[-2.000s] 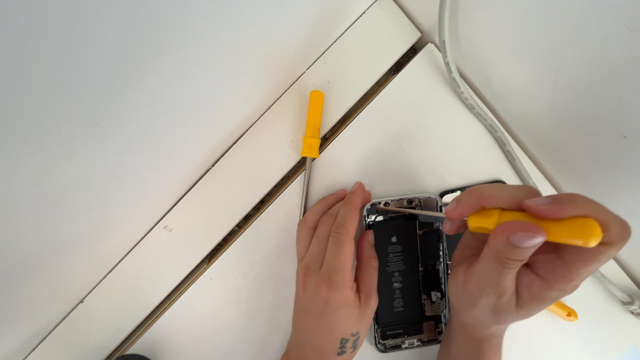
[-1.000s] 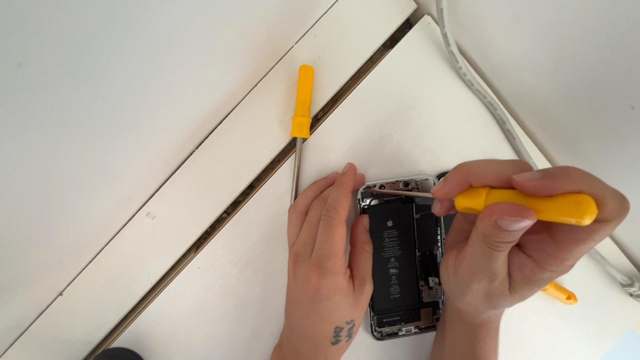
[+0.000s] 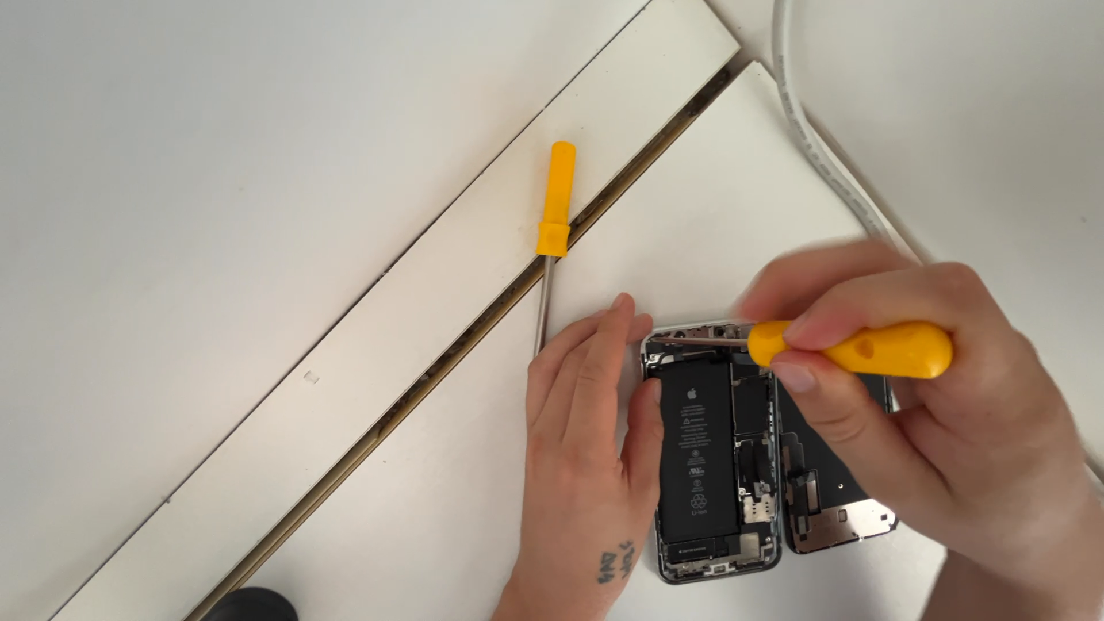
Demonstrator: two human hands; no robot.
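Observation:
An opened Apple smartphone (image 3: 699, 448) lies on the white surface, its black battery and inner parts exposed. My left hand (image 3: 591, 448) rests along the phone's left edge, thumb against its side, and grips nothing. In my right hand (image 3: 914, 388) is a screwdriver with a yellow handle (image 3: 897, 349); its shaft lies low across the phone's top end, with the tip near the upper left corner. Partly under my right hand, the detached display assembly (image 3: 841, 522) lies to the right of the phone.
A second yellow-handled screwdriver (image 3: 559, 194) lies across the dark gap (image 3: 483, 323) between white boards, its shaft end hidden by my left hand. A light grey cable (image 3: 811, 138) runs at the upper right. A dark round object (image 3: 252, 605) shows at the bottom edge.
My right hand's fingers have opened out somewhat around the screwdriver handle, and more of the display assembly shows beside the phone. My left hand stays at the phone's edge.

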